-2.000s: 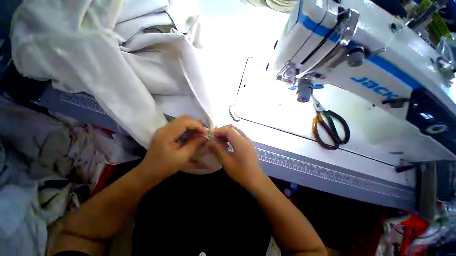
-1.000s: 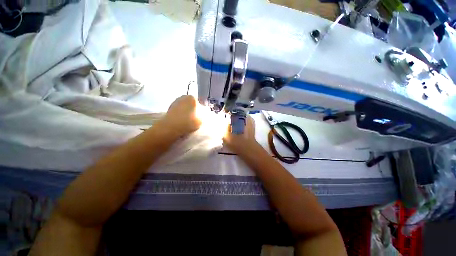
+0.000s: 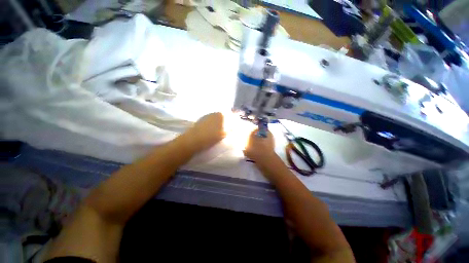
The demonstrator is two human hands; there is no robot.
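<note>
The off-white garment piece point(image 3: 115, 115) lies bunched on the left of the machine table and runs to the needle area. My left hand point(image 3: 210, 131) rests on the cloth just left of the needle area; its fingertips are lost in glare. My right hand point(image 3: 261, 144) is just below and partly behind the small metal parts under the left end of the sewing machine head point(image 3: 308, 77). Its fingers are blurred. Whether either hand grips the cloth cannot be told. The scissors point(image 3: 304, 155) lie right of my right hand.
Stacked cream cut pieces point(image 3: 218, 25) lie behind the machine. A control panel point(image 3: 406, 136) is on the head's right side. The grey ruler strip point(image 3: 221, 190) runs along the table front. A red crate point(image 3: 419, 245) and clear plastic are at lower right. Heaped cloth is at lower left.
My hands moved from the table's front edge, where they pinched the cloth, to the needle area, and stayed there over the last second. The camera view has shifted and is blurrier.
</note>
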